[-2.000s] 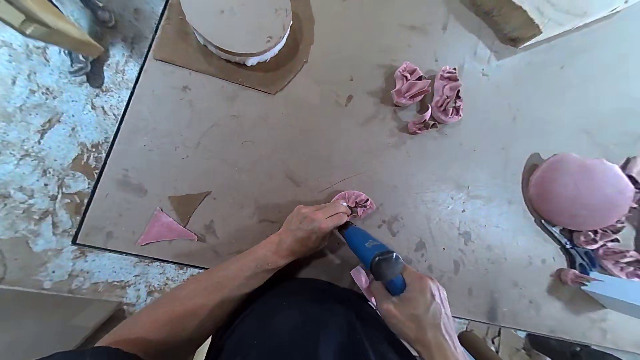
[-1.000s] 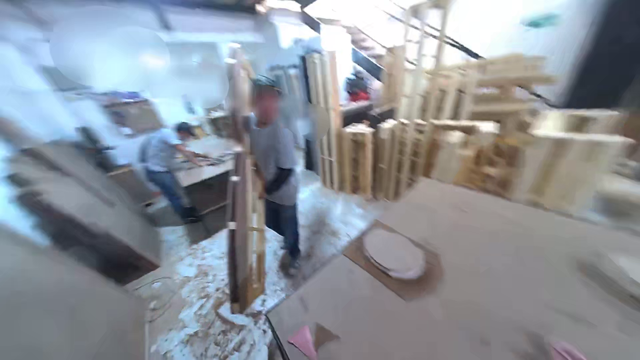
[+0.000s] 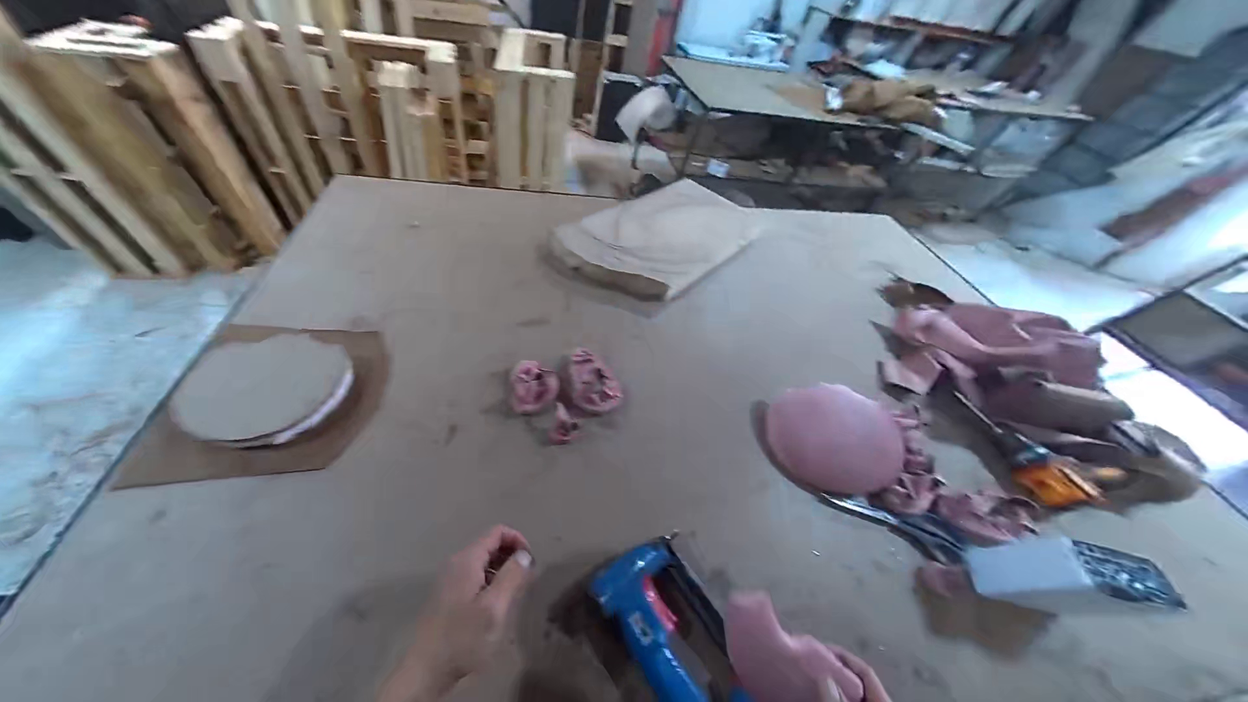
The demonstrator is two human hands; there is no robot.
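Note:
My left hand (image 3: 473, 609) hovers over the near part of the table, thumb and index finger curled close together; whether something small is between them cannot be made out. To its right a blue pneumatic staple gun (image 3: 643, 624) lies with its nose pointing away from me. At the bottom edge my right hand (image 3: 858, 678), mostly hidden, holds a pink fabric piece (image 3: 780, 648) beside the gun. Gathered pink fabric pieces (image 3: 593, 382) rest mid-table. Right of them are a round pink padded piece (image 3: 835, 439), scissors (image 3: 921, 531) and more gathered pink fabric (image 3: 985, 515).
A round board with white padding (image 3: 263, 390) sits on brown board (image 3: 341, 448) at left. A cream padded piece (image 3: 663, 239) lies at the far side. On the right are pink fabric scraps (image 3: 1024, 336), an orange tool (image 3: 1058, 483) and a staple box (image 3: 1029, 567). Wooden frames (image 3: 419, 107) stand beyond.
My right hand has let go of the staple gun, which it held two seconds ago, and now holds pink fabric. The view has swung up to the room and partly back down.

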